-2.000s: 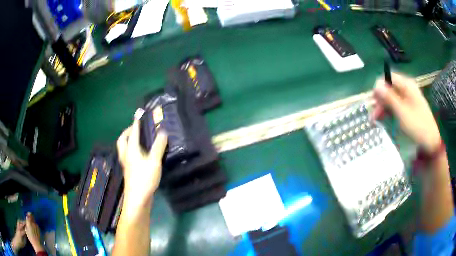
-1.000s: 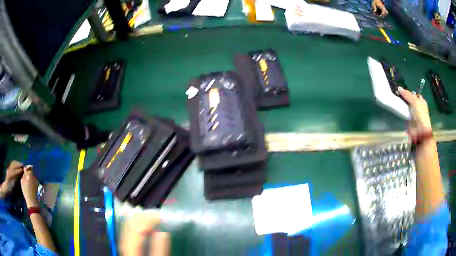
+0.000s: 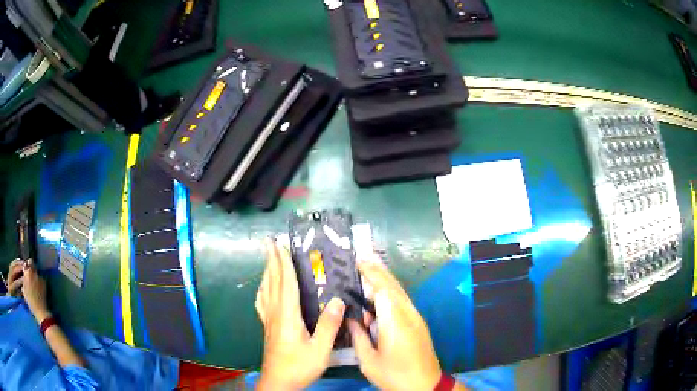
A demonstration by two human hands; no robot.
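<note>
A black phone housing (image 3: 330,260) with an orange strip and two pale slanted pieces lies at the bottom centre. A white pad (image 3: 362,238) shows at its right and lower edges. My left hand (image 3: 296,328) holds the housing's left side, with the thumb on its lower face. My right hand (image 3: 393,321) is at its lower right side and holds dark tweezers (image 3: 358,301) low over the housing. The tweezers' tip and the housing's lower end are partly hidden by my fingers.
Stacked black pads with housings (image 3: 401,141) stand ahead, with a tilted pile (image 3: 252,130) to the left. White paper (image 3: 484,200), black strips (image 3: 500,305) and a clear tray (image 3: 634,202) lie right. Black strips (image 3: 162,252) lie left. Another person's hands (image 3: 24,281) show far left.
The view has tilted down. My right hand has come back from the far right and a housing now lies between both hands. My left hand has moved onto it.
</note>
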